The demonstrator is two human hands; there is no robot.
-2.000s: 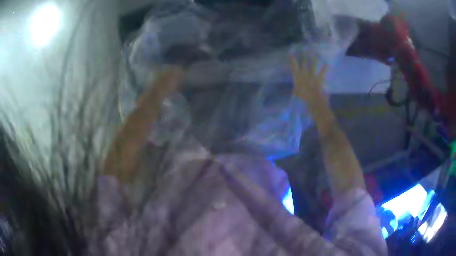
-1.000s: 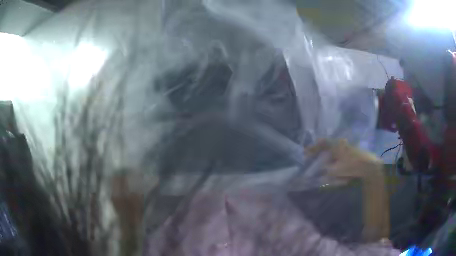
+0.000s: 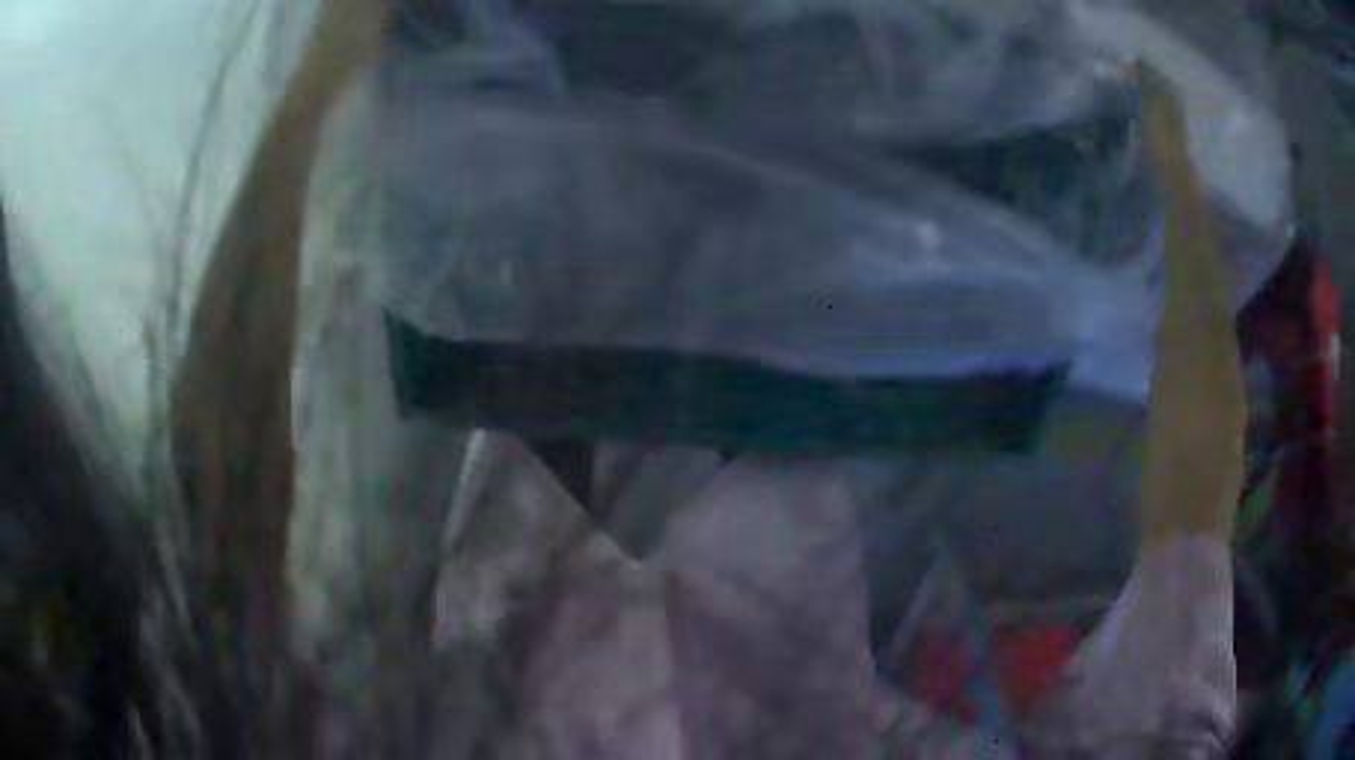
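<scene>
A dark green crate stands right in front of my body, its near wall showing. A clear plastic liner is spread over the crate and hangs over its near rim. What lies under the liner is too blurred to tell. My left forearm reaches up along the left side, and my left hand is cut off by the top edge. My right forearm reaches up at the right; my right hand is small and blurred at the liner's far right part, and its fingers cannot be made out.
The red robot arm stands at the right edge. Two red things show low on the right, beside my sleeve. Dark blurred strands, likely hair, cover the left side of the view.
The crate's green near wall now shows below the liner. Both arms reach farther up and away; my right hand has moved from the near right to the far right. The view has shifted.
</scene>
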